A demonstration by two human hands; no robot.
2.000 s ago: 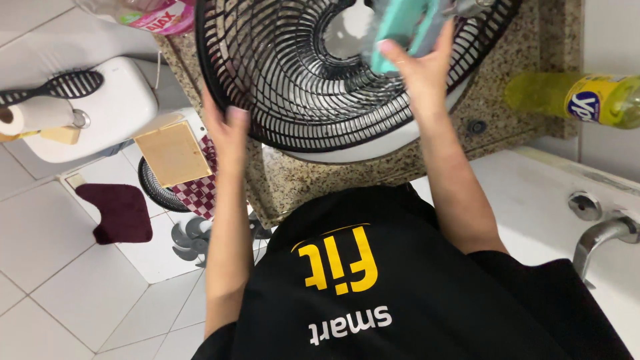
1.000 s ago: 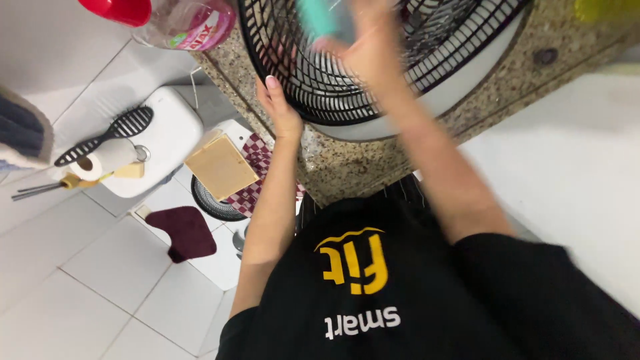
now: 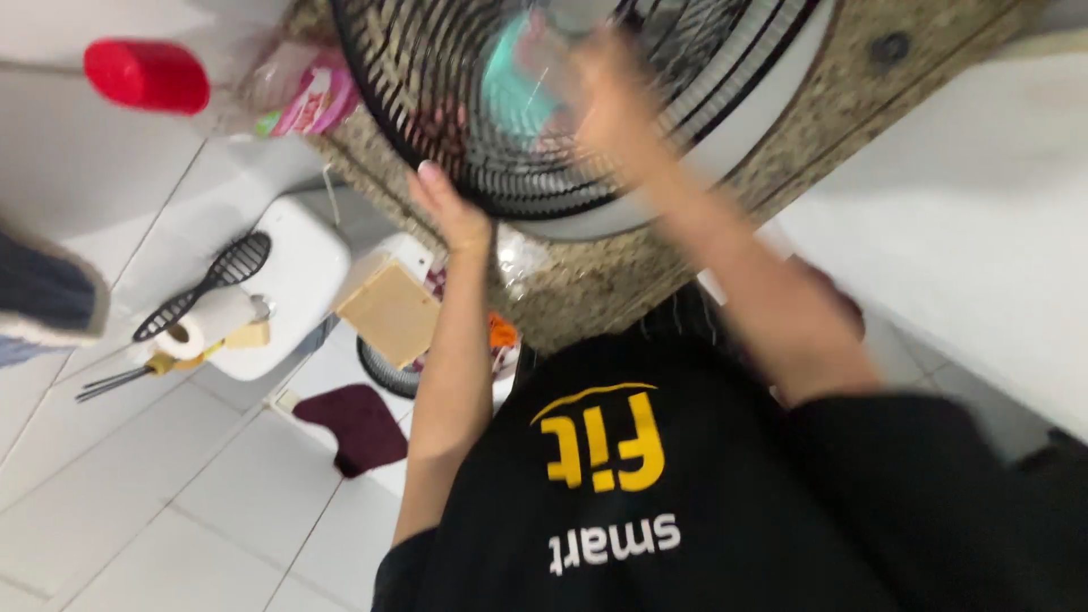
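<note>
A round black fan grille [image 3: 535,191] lies over a white basin set in a granite countertop [image 3: 578,297]. At its near left rim is my left hand [image 3: 450,208], thumb up against the edge and the other fingers hidden below it. My right hand [image 3: 608,102], blurred by motion, is over the inside of the grille and grips a turquoise brush or scrubber [image 3: 518,81]; its exact kind is too blurred to tell.
A bottle with a pink label [image 3: 314,98] and red cap [image 3: 146,75] stands at the counter's left end. Beyond are a white toilet tank [image 3: 297,289] bearing a black hairbrush [image 3: 204,285] and paper roll [image 3: 208,323], and a wooden box [image 3: 391,310].
The view has shifted, bringing the red-capped bottle further in. My right hand has moved about over the grille with the turquoise scrubber, while my left hand has stayed at the rim.
</note>
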